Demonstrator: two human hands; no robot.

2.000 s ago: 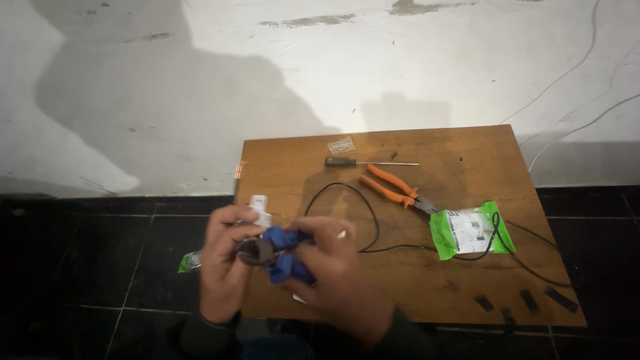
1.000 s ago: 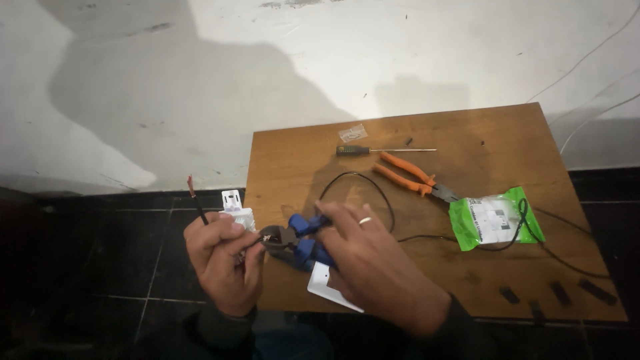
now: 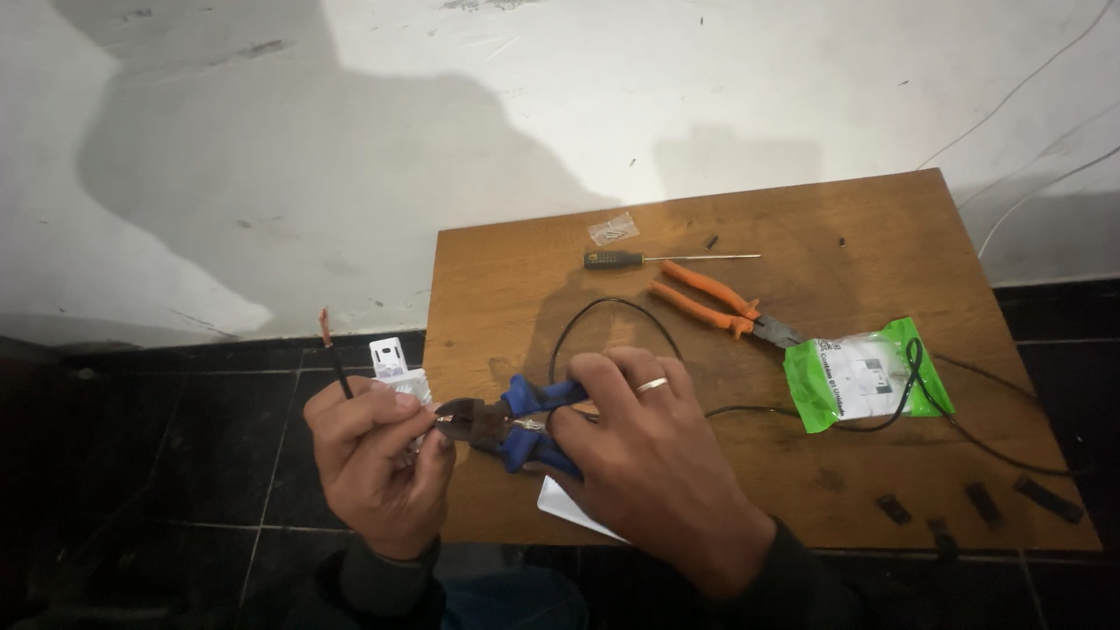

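Note:
My left hand [image 3: 381, 464] pinches a white plastic electrical module [image 3: 404, 381] with a slotted mounting tab; a black wire [image 3: 338, 367] with a bare copper end sticks up from between its fingers. My right hand [image 3: 643, 455] holds the blue handles of diagonal cutting pliers [image 3: 477, 423]. Their dark jaws touch the left fingertips, over a small bit of bare metal that is partly hidden. A black cable [image 3: 604, 300] loops across the wooden table behind the hands. A white plate [image 3: 573, 509] lies partly under my right hand.
On the wooden table [image 3: 744, 472] lie a screwdriver [image 3: 614, 260], a small bag of screws [image 3: 615, 230], orange-handled pliers [image 3: 704, 297] and a green and white package [image 3: 862, 376] with cable over it. Several dark pieces [image 3: 982, 502] lie near the front right corner. Dark floor tiles surround the table.
The pliers' jaws, pointed at the left hand throughout, now touch its fingertips. The black wire with its copper end, seen upright one second ago, is not visible in the oldest frame.

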